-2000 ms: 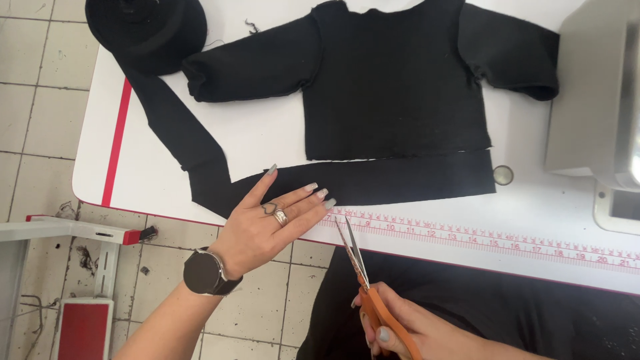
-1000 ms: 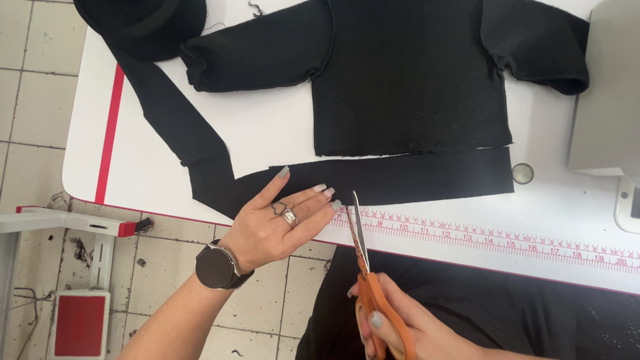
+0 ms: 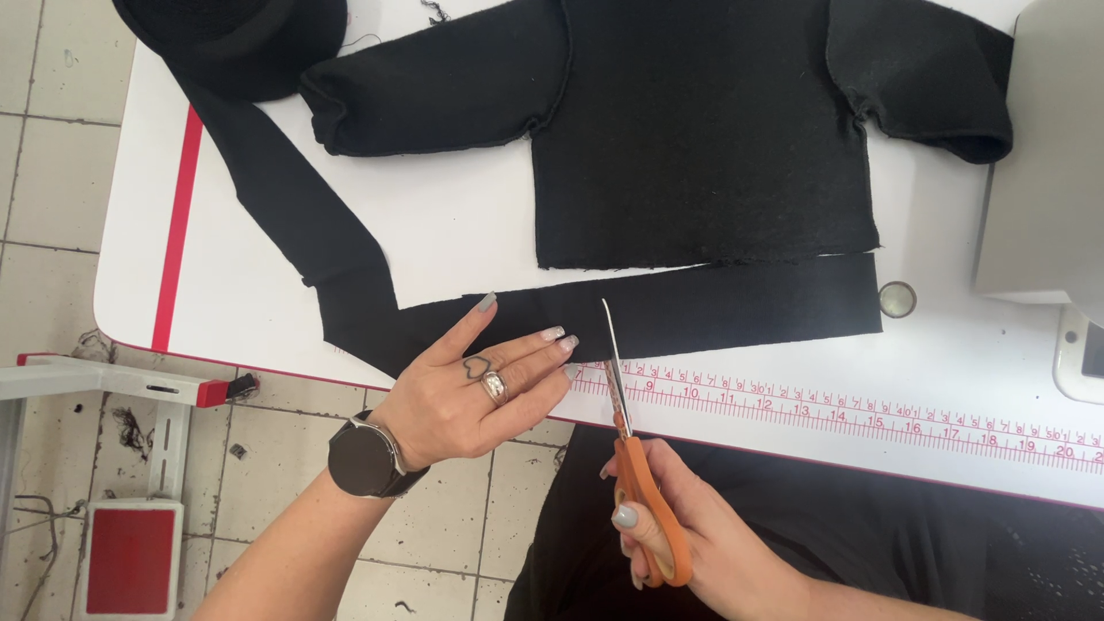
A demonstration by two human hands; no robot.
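Note:
My left hand (image 3: pixel 479 388), with a ring and a wristwatch, lies flat on the black fabric strip (image 3: pixel 733 302) near the table's front edge. Orange-handled scissors (image 3: pixel 651 509) are gripped in my right hand (image 3: pixel 690 535); their blades look nearly closed and lie over the strip just right of my left fingertips. Leftward the strip bends up to a black fabric roll (image 3: pixel 250 43) at the top left. Above the strip lies a small black long-sleeved garment (image 3: pixel 699 138), its raw lower edge along the strip's upper edge.
A measuring scale (image 3: pixel 828 414) is printed along the front of the white table (image 3: pixel 448 207). A round metal disc (image 3: pixel 898 299) sits beside the strip's right end, near a sewing machine's pale housing (image 3: pixel 1044 155). A frame with a red pad (image 3: pixel 131 561) stands at lower left.
The scissors were spread two seconds ago, their tips below the strip; the blades have come together and moved up over the strip. My left hand has stayed on the fabric.

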